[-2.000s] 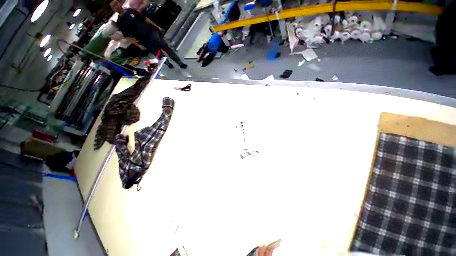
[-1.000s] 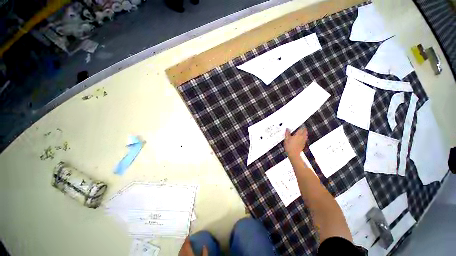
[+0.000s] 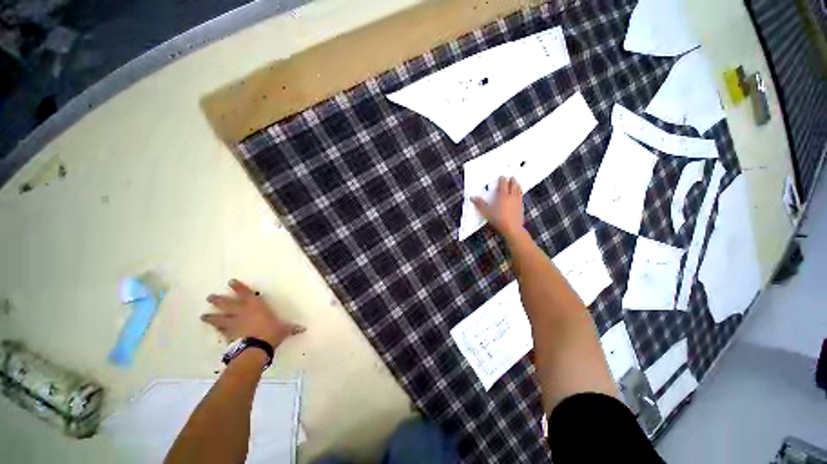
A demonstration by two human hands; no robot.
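Note:
The dark plaid fabric (image 3: 363, 227) lies flat on the cream table, with several white paper pattern pieces on it. My right hand (image 3: 503, 207) rests with its fingers on the lower left part of a long pattern piece (image 3: 553, 145), thumb apart, not gripping it. My left hand (image 3: 249, 315) lies spread and empty on the bare table left of the fabric, a dark band on its wrist. Another pointed piece (image 3: 490, 82) lies above. A rectangular piece (image 3: 494, 340) is partly hidden under my right forearm.
A wrapped weight (image 3: 45, 390), a blue strip (image 3: 138, 326) and a white pattern stack (image 3: 199, 412) lie at left. A brown strip (image 3: 317, 72) runs along the fabric's top edge. A metal weight (image 3: 640, 399) sits on pieces at lower right. A yellow item (image 3: 736, 85) lies at the far right.
The view has moved closer over the fabric. My left hand has come from the bottom edge onto the table. My right hand has shifted towards the lower left end of the long piece.

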